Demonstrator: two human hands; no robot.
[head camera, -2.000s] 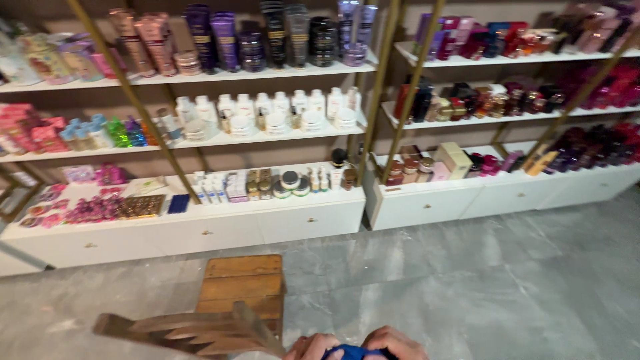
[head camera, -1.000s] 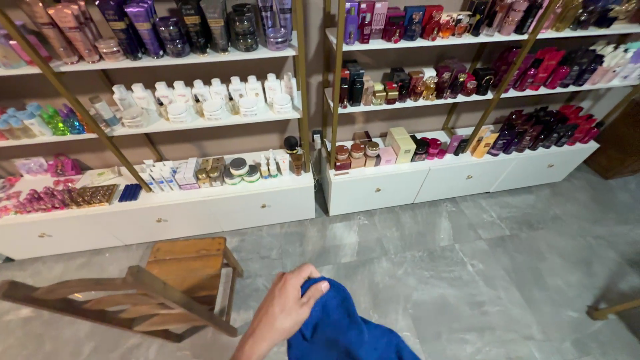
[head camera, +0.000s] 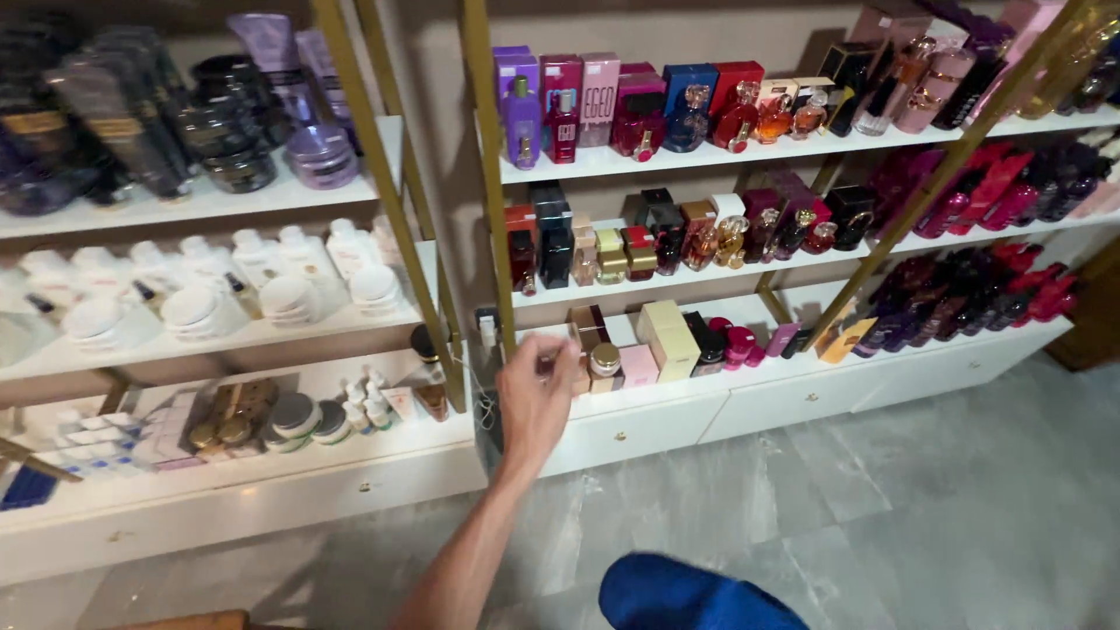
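My left hand (head camera: 535, 394) reaches over the left end of the low shelf of the right-hand unit. Its fingers curl around a small dark jar (head camera: 544, 367); blur hides how firmly they touch it. Just right of the hand stands a jar with a gold lid (head camera: 605, 357), beside a pink box (head camera: 639, 366) and a pale yellow box (head camera: 668, 341). A blue cloth (head camera: 691, 595) shows at the bottom edge. My right hand is out of view, and what holds the cloth is hidden.
Perfume bottles and boxes (head camera: 691, 118) line the upper shelves, between gold metal posts (head camera: 490, 175). At left are white bottles and jars (head camera: 197, 306) and lidded jars (head camera: 296, 415). White drawers (head camera: 621, 437) meet the grey tiled floor (head camera: 787, 516). A wooden edge (head camera: 184, 621) shows at bottom left.
My left hand has let go of the blue cloth and moved up to the jars on the low shelf. The view has moved closer to the right-hand shelves.
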